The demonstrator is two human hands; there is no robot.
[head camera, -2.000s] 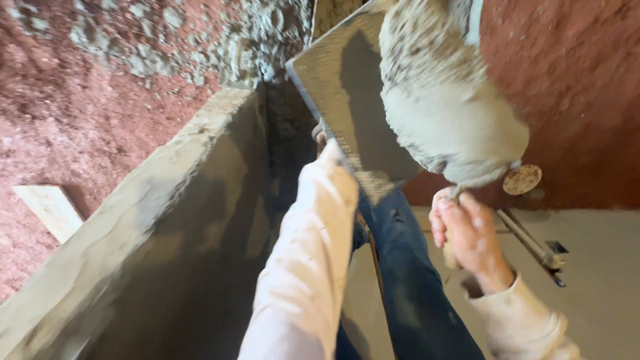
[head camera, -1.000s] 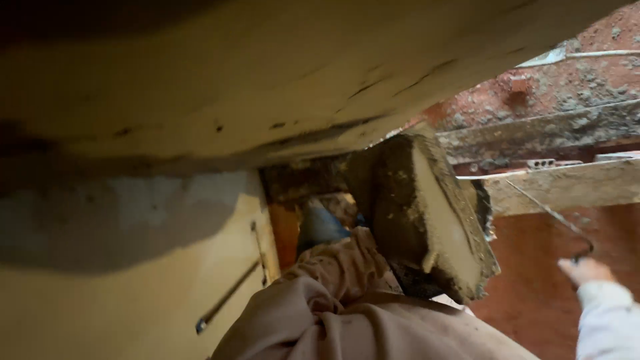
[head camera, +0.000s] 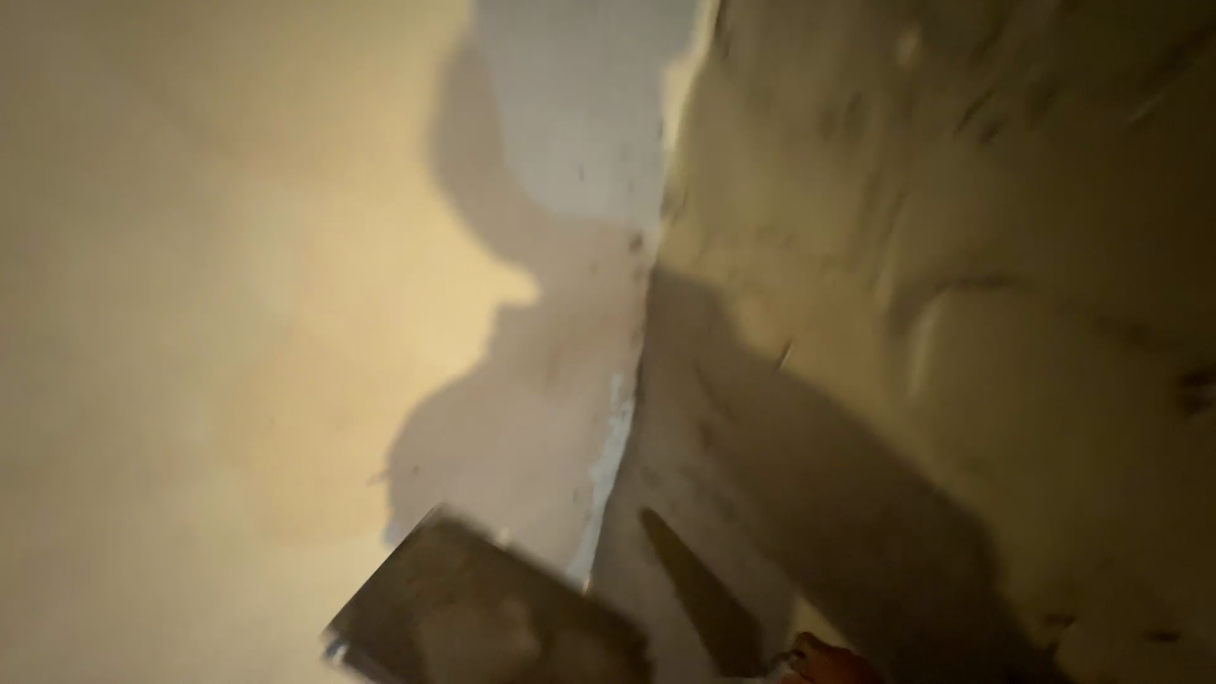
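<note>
At the bottom edge, my right hand [head camera: 828, 662] is partly in view, closed at the handle end of a trowel. The dark, narrow trowel blade [head camera: 701, 597] points up and left, near the plastered corner; blur hides whether it touches the wall. Left of it, a flat square plasterer's hawk [head camera: 484, 608] is tilted and cut off by the frame's bottom. Some paler material seems to lie on its face. My left hand is not visible.
A smooth pale wall [head camera: 190, 332] fills the left side. A rougher plastered surface [head camera: 1026, 380] with ridges and pits covers the right. They meet along an uneven corner line, and broad shadows fall across both.
The view has swung far, from the floor and mortar to the wall corner. The large mortar heap seen on the trowel two seconds ago is not visible on the blade now.
</note>
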